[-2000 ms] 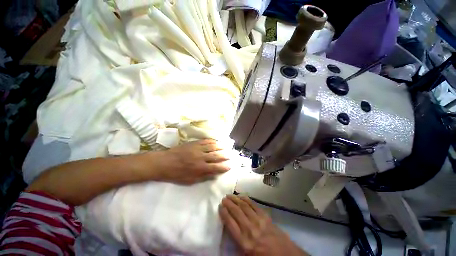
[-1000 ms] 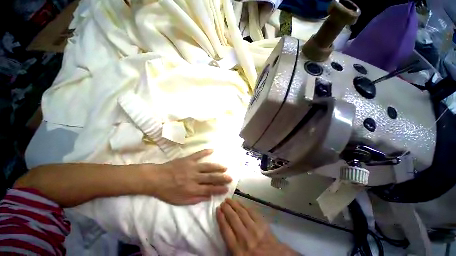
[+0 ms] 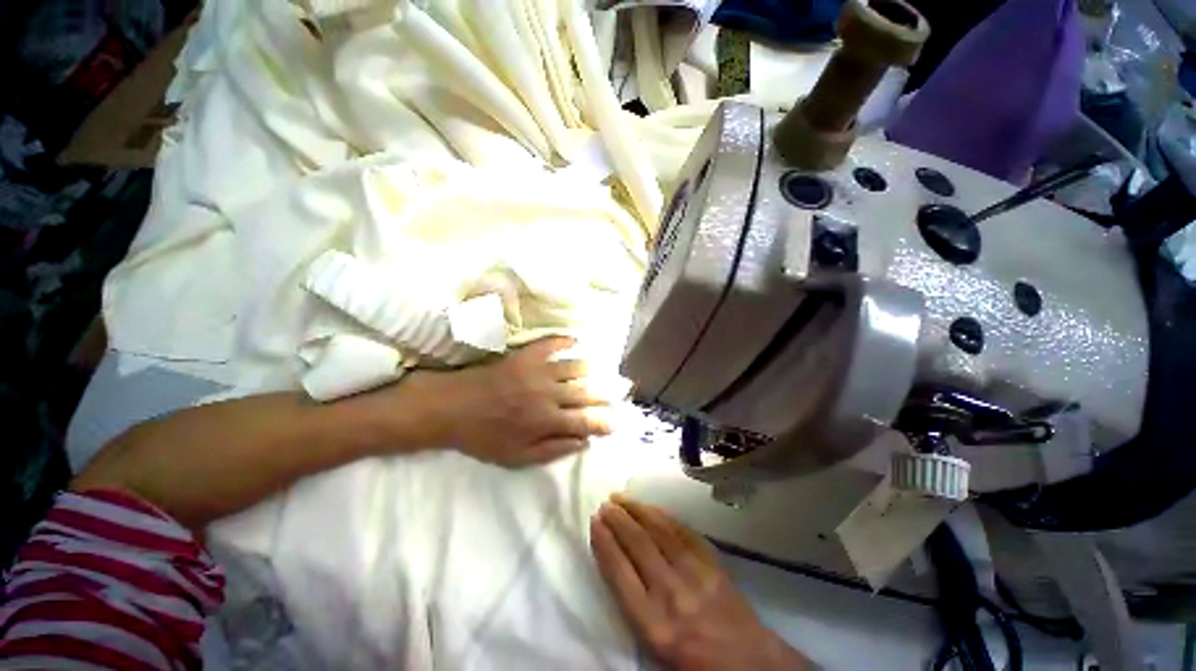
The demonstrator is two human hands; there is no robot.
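Note:
A large cream knit cloth [image 3: 394, 551] lies over the table edge and under the needle area of the pale speckled sewing machine [image 3: 787, 302]. My left hand [image 3: 531, 400] lies flat on the cloth, left of the needle area, fingers pointing at it. My right hand [image 3: 676, 590] rests on the cloth's right edge, nearer to me, fingers together. Neither hand visibly grips the cloth. A ribbed cream band [image 3: 394, 308] lies on the cloth beyond my left forearm. Lamp glare and the machine head hide the needle and presser foot.
A heap of cream pieces [image 3: 498, 79] stands behind and left of the needle. Black-handled shears [image 3: 964, 596] lie right of the needle, partly hidden. Purple cloth [image 3: 1003, 92] is behind the machine head. Brown cardboard [image 3: 131, 112] is at the far left.
Since one second ago, my left hand has moved slightly away from me, and my right hand slightly right. The ribbed band has shifted and lies flatter; the cloth has new folds.

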